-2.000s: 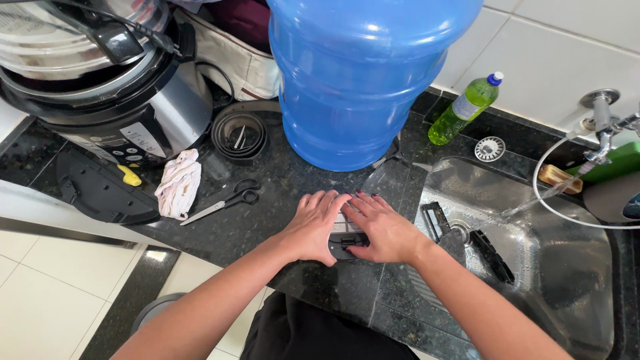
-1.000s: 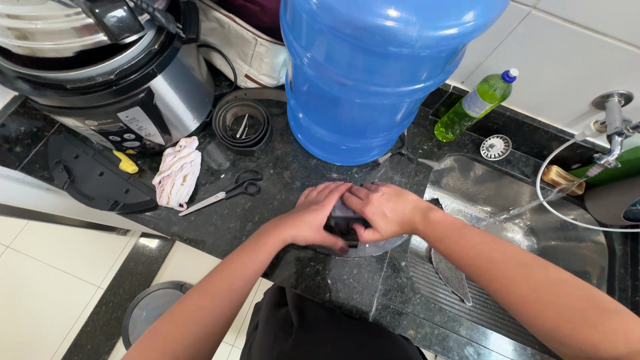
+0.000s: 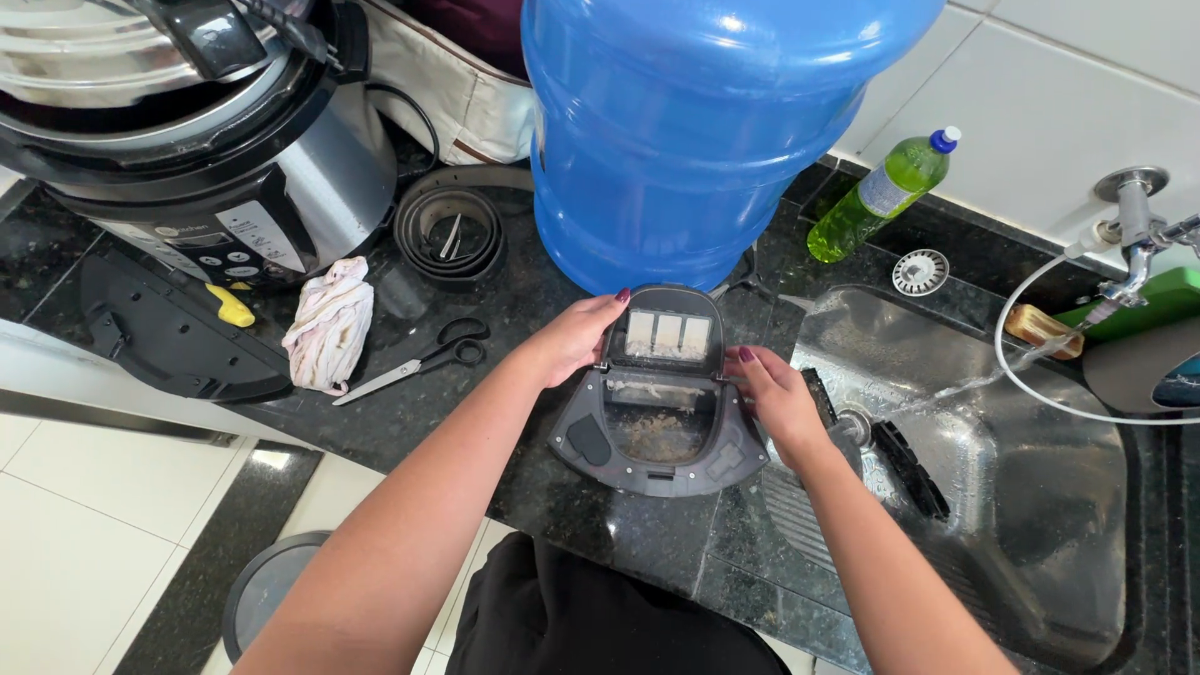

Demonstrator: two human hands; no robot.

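A grey plastic dustbin of a robot vacuum (image 3: 656,476) lies on the dark stone counter with its hinged lid (image 3: 710,309) raised away from me. Dust and debris cover the bottom of its compartment, and a pale, dusty filter (image 3: 667,336) shows inside the lid. My left hand (image 3: 577,342) holds the lid's left side, thumb near its upper corner. At the right hinge is my right hand (image 3: 776,394), its fingers touching the bin's edge and partly hidden behind it.
Behind the bin stands a big blue water jug (image 3: 675,141). Scissors (image 3: 422,358), a crumpled cloth (image 3: 328,323), a coiled belt (image 3: 450,230) and a pressure cooker (image 3: 234,197) are at left. Right, water runs from the tap (image 3: 1136,253) into a steel sink (image 3: 1041,478) holding a black brush strip (image 3: 909,469).
The bin's lid has been opened, showing the dusty inside and the filter. My hands, earlier together over the bin, have moved apart to its two sides.
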